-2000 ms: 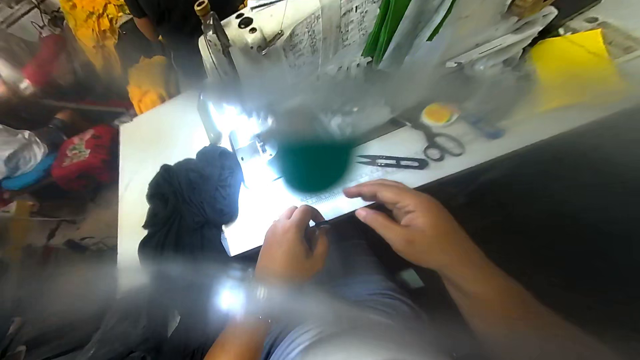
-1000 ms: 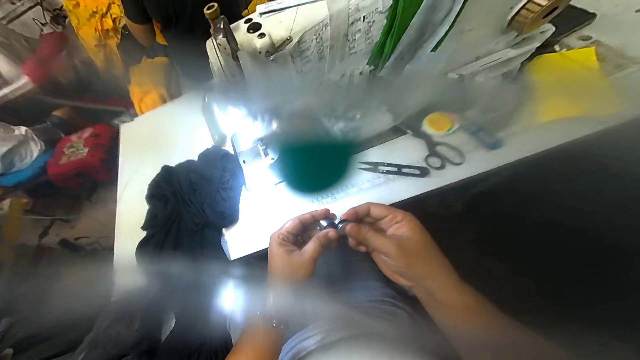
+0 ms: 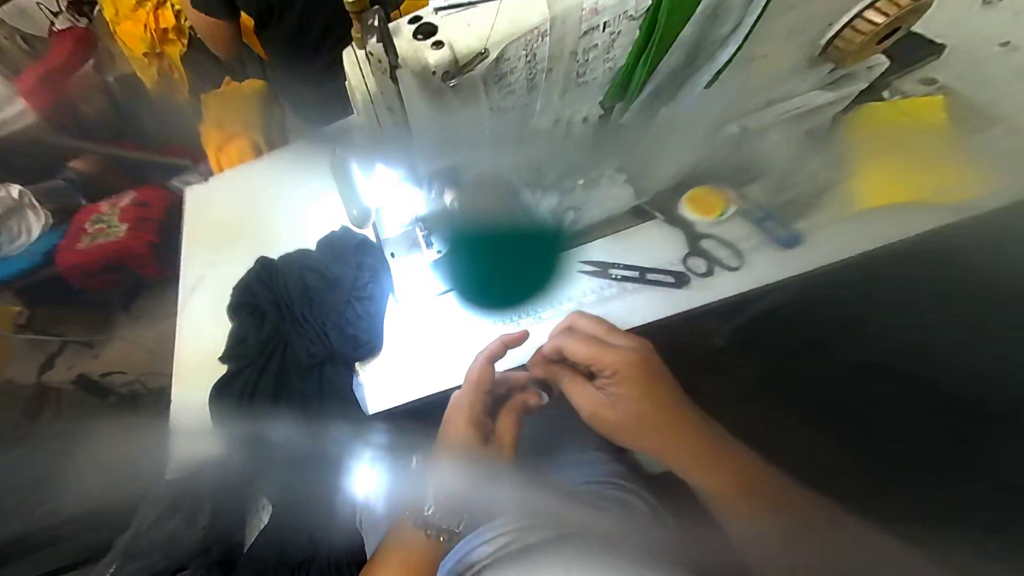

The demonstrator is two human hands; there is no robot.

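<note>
My left hand (image 3: 488, 400) is at the table's front edge, with a small shiny metal piece (image 3: 543, 396) at its fingertips; its exact kind is unclear. Close beside it, my right hand (image 3: 612, 372) has thumb and fingers pinched together; whether they grip anything cannot be made out. Beyond the hands lie black thread snips (image 3: 636, 274) and dark-handled scissors (image 3: 710, 254). A sewing machine (image 3: 424, 40) stands on the white table (image 3: 416, 372), its needle area lit brightly. Dark fabric (image 3: 308, 320) is bunched left of the hands. A blurred green round shape (image 3: 502, 260) hides part of the machine.
A yellow-and-white round item (image 3: 707, 203), a blurred blue item (image 3: 774, 227) and yellow material (image 3: 908, 152) lie at the right. Green fabric (image 3: 656, 52) and a spool (image 3: 876, 30) are at the back. Another person (image 3: 280, 56) is at the upper left, near orange cloth (image 3: 232, 124).
My hands were apart two seconds ago, then came together around a small dark, shiny object. Now my left index finger is raised, while the right fingers stay pinched close by.
</note>
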